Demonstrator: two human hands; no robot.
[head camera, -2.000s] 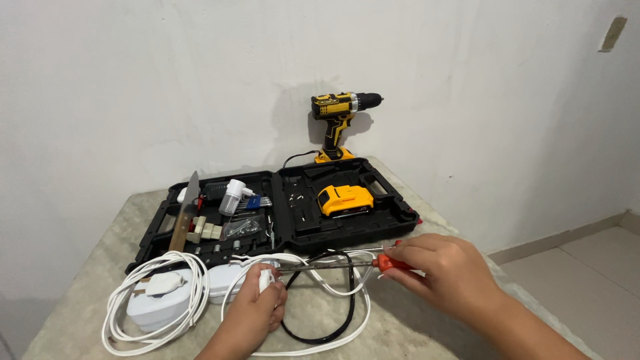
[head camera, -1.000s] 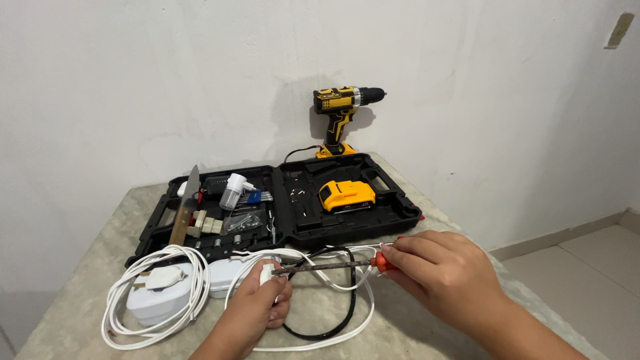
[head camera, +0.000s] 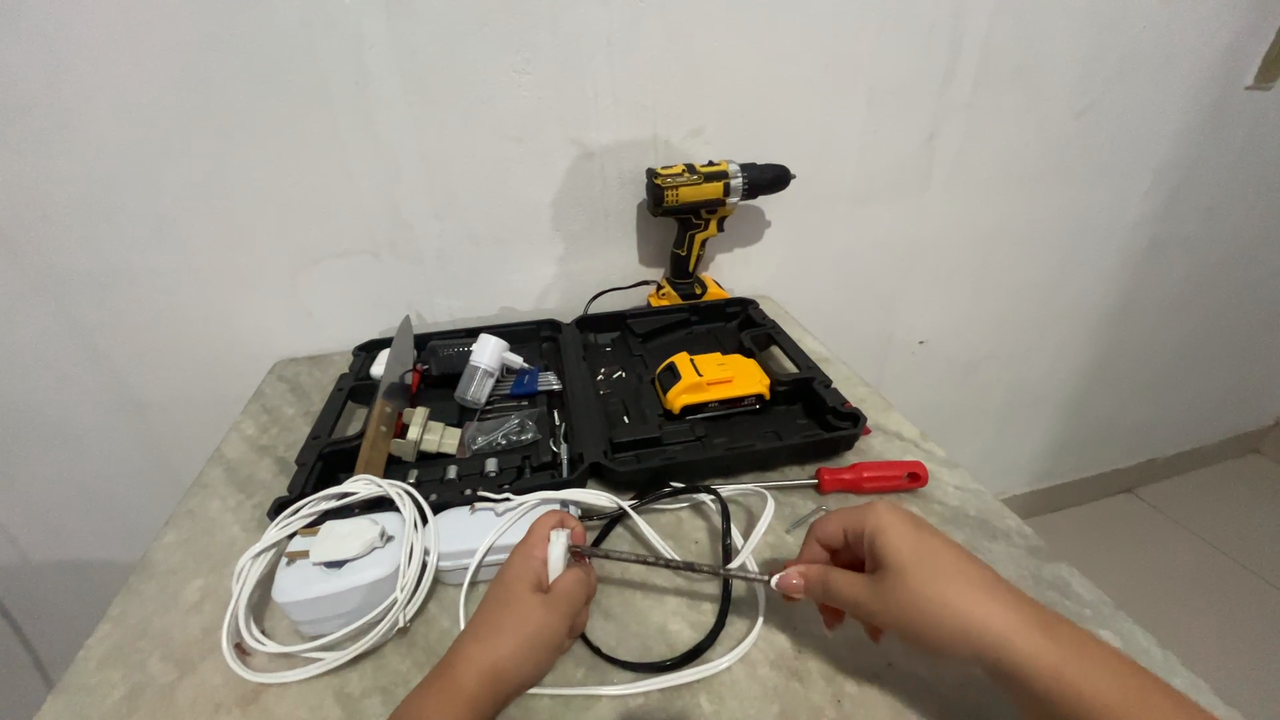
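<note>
Pinched in my left hand (head camera: 545, 590) is a small white plastic part (head camera: 558, 556). The dark shaft of a screwdriver (head camera: 670, 563) runs from that part to my right hand (head camera: 880, 580), whose fingers are closed around its other end; the handle is hidden by the fingers. Beneath the shaft lie a loop of black cable (head camera: 727, 600) and loops of white cable (head camera: 765, 500). A second screwdriver with a red handle (head camera: 872, 477) rests behind my right hand, near a small bent metal piece (head camera: 806, 519).
Behind is an open black tool case (head camera: 590, 400) holding a yellow battery (head camera: 715, 383), hex keys and a knife (head camera: 385, 405). A cordless drill (head camera: 705, 220) stands by the wall. At left, coiled white cable (head camera: 240, 610) with a plug (head camera: 345, 541) lies over a white box (head camera: 335, 590).
My right hand's grip on the screwdriver has shifted, and its fingers now sit lower and looser at the shaft's end. The left hand still holds the white part.
</note>
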